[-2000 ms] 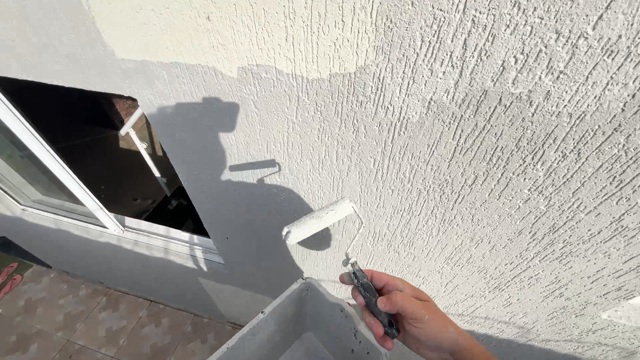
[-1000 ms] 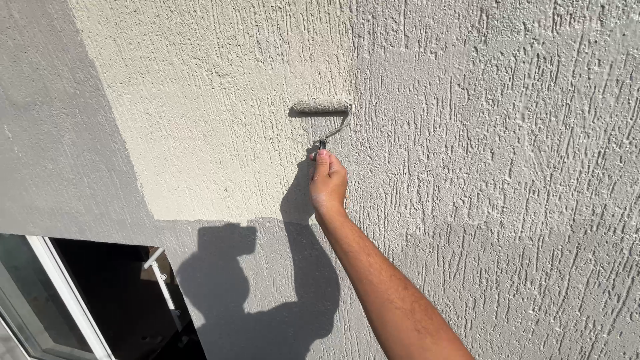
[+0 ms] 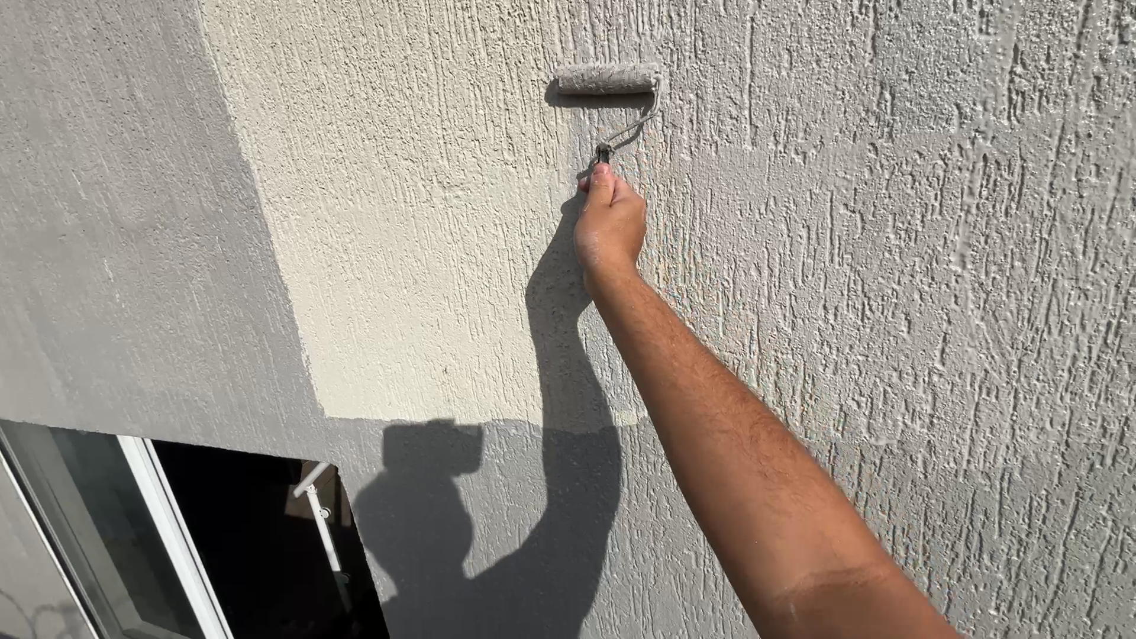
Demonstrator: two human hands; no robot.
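Observation:
My right hand (image 3: 612,222) is closed round the dark handle of a small paint roller (image 3: 608,79), arm stretched up from the lower right. The roller's grey, paint-covered sleeve lies level against the textured wall (image 3: 887,293), at the right border of a cream patch (image 3: 399,266). Grey coating surrounds this patch on the left, below and on the right. A bent wire frame links the sleeve to the handle. My left hand is out of view.
At the lower left is a white-framed window (image 3: 169,532) with a dark opening; a white rail (image 3: 321,524) shows in it. My shadow (image 3: 426,532) falls across the lower wall and the cream patch.
Two seconds ago the roller was low, over a grey paint tray, its sleeve whitish. It was then raised onto the wall. Since one second ago, the cream patch's right part has become grey. The view has tilted up.

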